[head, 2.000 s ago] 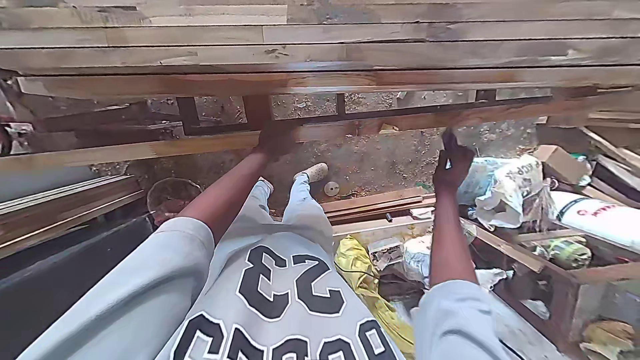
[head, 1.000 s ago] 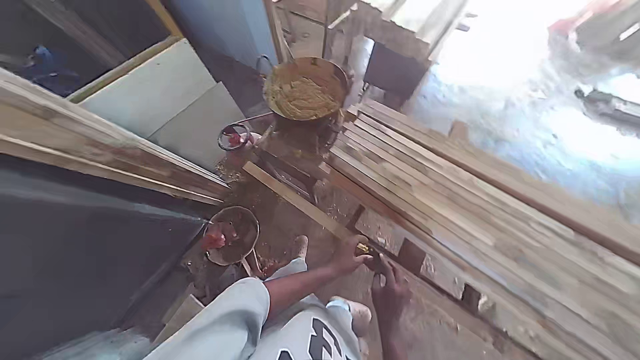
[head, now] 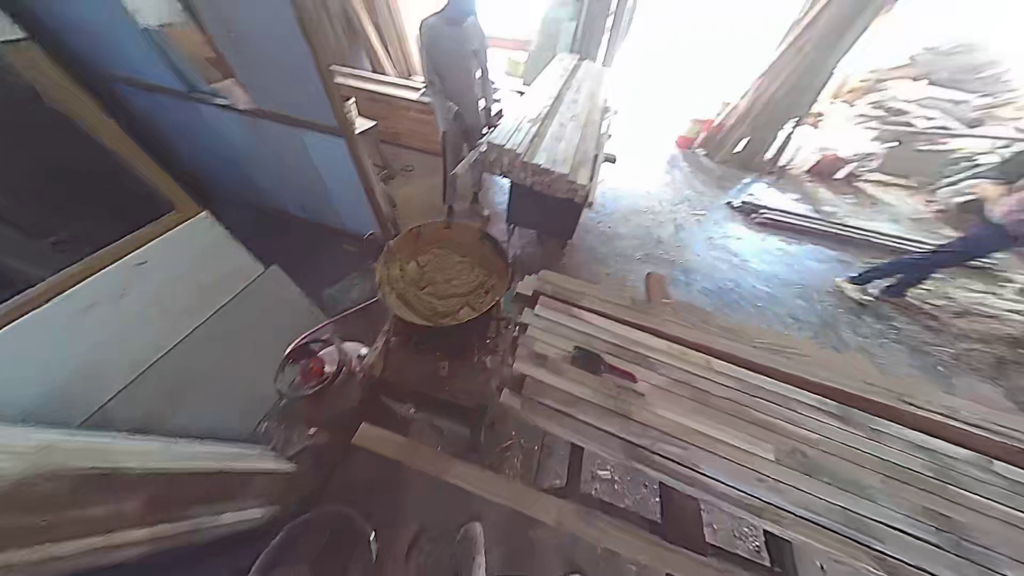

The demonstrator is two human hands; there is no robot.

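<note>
Neither of my hands shows in the head view now. A long wooden strip (head: 480, 482) slants across the lower middle, beside a bench of parallel wooden boards (head: 720, 408). On those boards lies a dark-headed brush-like tool (head: 602, 366) with a red handle. Left of the boards' near end stands a wide round pan (head: 444, 274) holding a tan, crumbly or pasty mass. My foot (head: 472, 548) is partly visible at the bottom edge.
A person (head: 458, 96) stands at a second stack of boards (head: 552, 128) at the back. Another person's legs (head: 932, 260) are at the right. Pale panels (head: 136, 320) lean at the left, above more boards (head: 136, 496). A small basin (head: 308, 372) sits near the pan.
The view has swung up and left, and both hands have left it. One second ago both hands were close together at the near end of the strip's visible length.
</note>
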